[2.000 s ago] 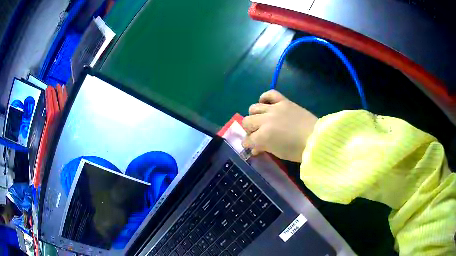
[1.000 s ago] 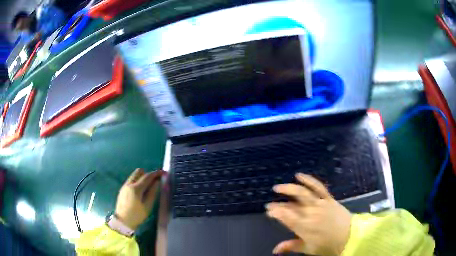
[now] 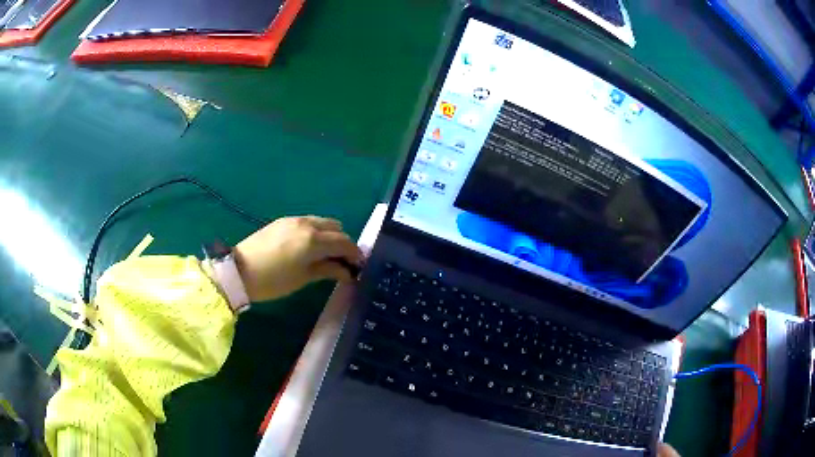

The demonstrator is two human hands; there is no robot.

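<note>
An open laptop [image 3: 500, 357] lies tilted in view, with a black text window [image 3: 572, 192] on its blue-swirl wallpaper. My left hand [image 3: 299, 259] is at the laptop's left edge, its fingers closed on the dark end of a thin black cable [image 3: 134, 198]; the plug itself is mostly hidden by the fingers. A blue network cable [image 3: 728, 367] runs from the laptop's right side. Only a sliver of my right hand [image 3: 667, 451] shows at the bottom edge, by the laptop's right front; its fingers cannot be made out.
A closed laptop [image 3: 192, 16] lies on a red tray [image 3: 179, 49] at the upper left. Pale yellow tape [image 3: 71, 312] is on the green bench beside my left sleeve, with a yellowish mark [image 3: 189, 105] further up. Another laptop and red tray [image 3: 752, 384] are at the right.
The view has swung, so the laptop sits further right and tilted. My left hand now closes on the black cable at the laptop's side. My right hand has left the keyboard for the bottom edge.
</note>
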